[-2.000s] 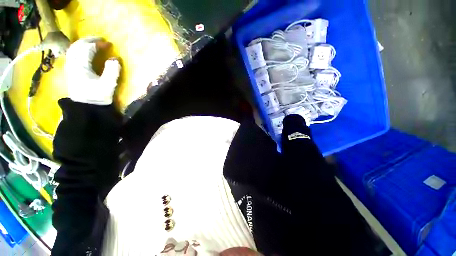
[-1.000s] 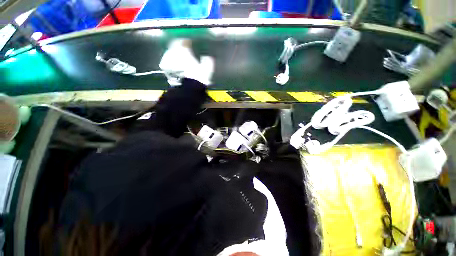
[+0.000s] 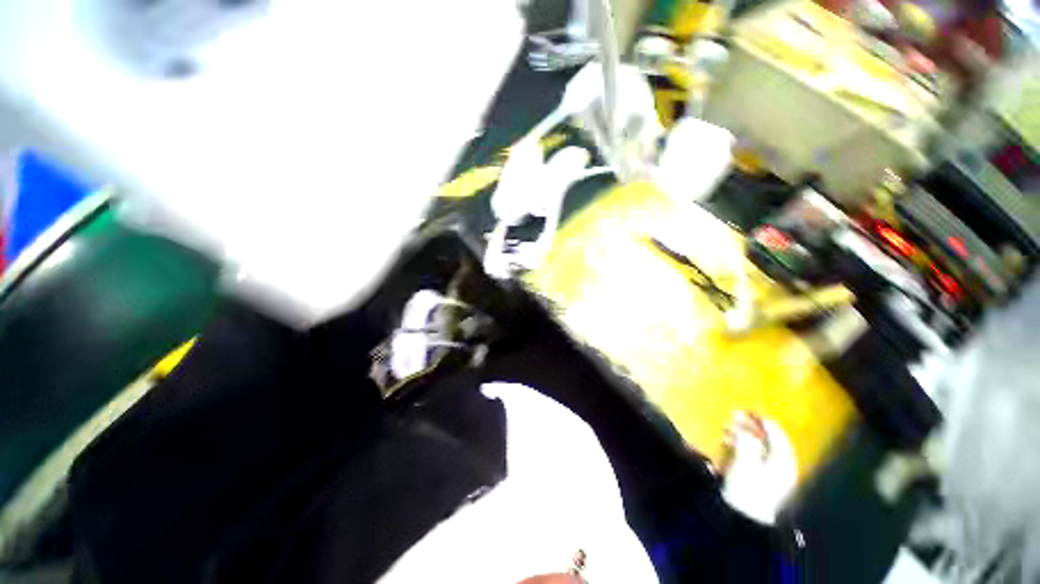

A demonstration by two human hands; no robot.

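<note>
A large, blurred, overexposed white shape fills the upper left. It reads as a socket block close to the camera, with faint dark outlet marks at its top. My left hand, in a white glove at the end of the black sleeve, blends into it; the fingers cannot be made out. My right hand, white-gloved with bare fingertips, is over the near right corner of the yellow mat, blurred, with nothing visible in it.
Fixed white test sockets and looped white cord are beyond the mat. A black lead and wooden stick lie on it. Red lights glow behind. White units sit below the bench. Milky plastic is right.
The view has swung right, towards the mat. My left hand has left the belt, and a white block now looms near the camera. My right hand has come into view at the mat.
</note>
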